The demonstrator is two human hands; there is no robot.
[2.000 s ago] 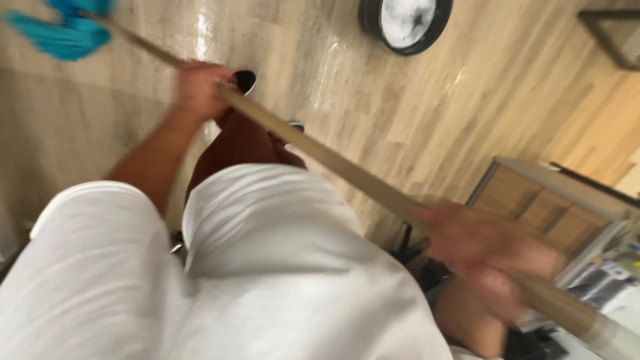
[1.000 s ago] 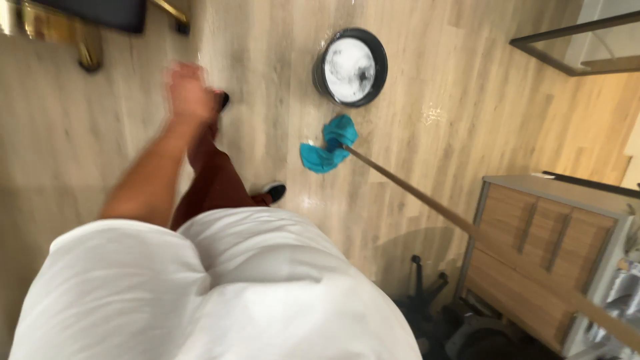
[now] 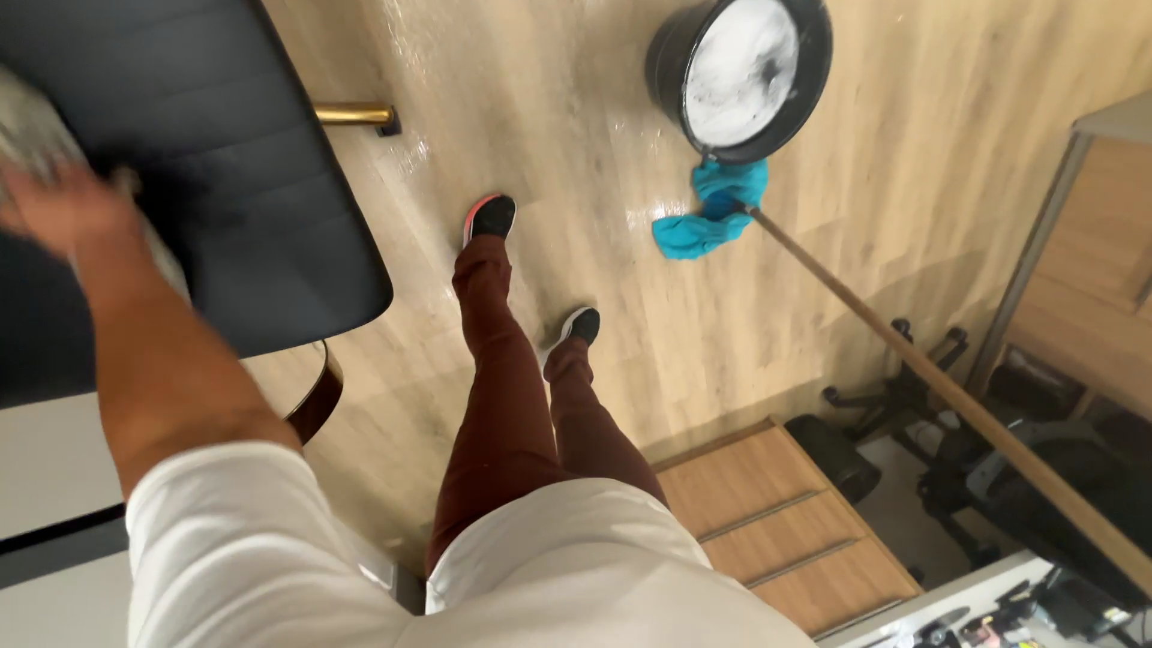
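Note:
My left hand, blurred, is on a light greyish cloth over a black padded seat; its fingers appear closed on the cloth. My right hand is out of view. A wooden mop pole slants from the right edge down to a turquoise mop cloth on the floor. The mop cloth lies against or right beside a black bucket that holds white foam. The pole's upper end is outside the view.
The seat's gold leg stands on the wet-looking wood floor. My feet are between the seat and the bucket. Wooden drawers, another wooden cabinet and a black wheeled chair base are at the right. A cluttered white surface is at lower right.
My left hand has let go of the pole and is now at the black seat with the cloth. The mop cloth has gone from the far left to beside the bucket. My right hand has left the view.

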